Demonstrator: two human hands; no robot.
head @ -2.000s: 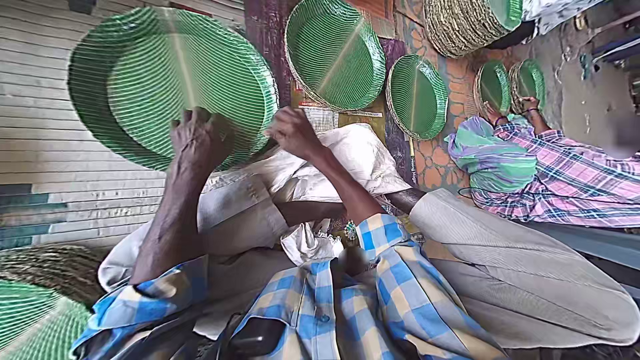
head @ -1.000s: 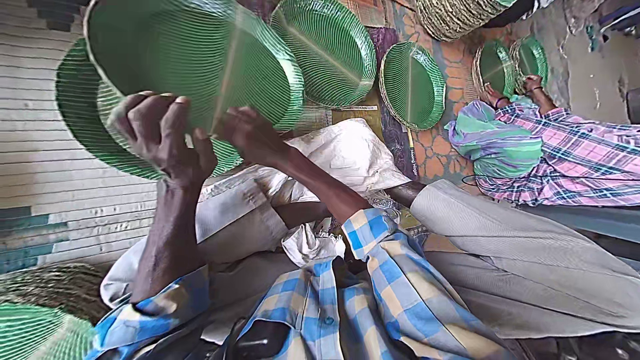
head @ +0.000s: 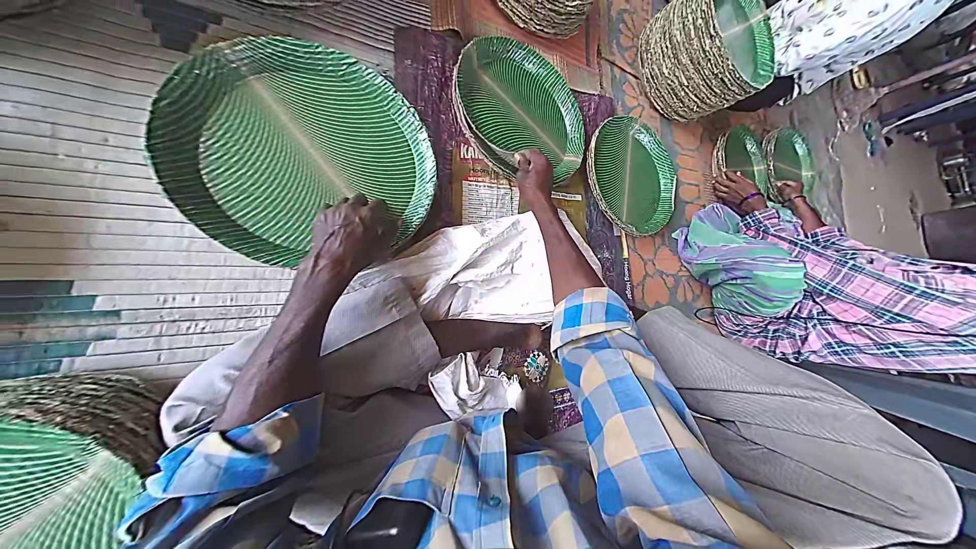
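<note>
My left hand (head: 352,232) is closed at the lower right rim of a large, round, shallow green tray (head: 286,152) with fine pale curved lines and a light centre stripe. My right hand (head: 535,177) grips the lower rim of a second green tray (head: 518,107), farther right, with its fingertips partly hidden. A third green tray (head: 631,175) lies right of that one, apart from both hands. White cloth or sacking (head: 488,271) lies over my lower legs, just below the trays.
Stacked trays with rough fibrous sides stand at the lower left (head: 84,457) and upper right (head: 690,65). A person in a plaid shirt (head: 854,290) handles two small green trays (head: 791,162) at the right. Slatted matting (head: 76,191) covers the left floor.
My right hand has moved right, from the large left tray to the second tray. My left hand, spread a second ago, is now closed at the rim. The raised tray is lower and tilted differently.
</note>
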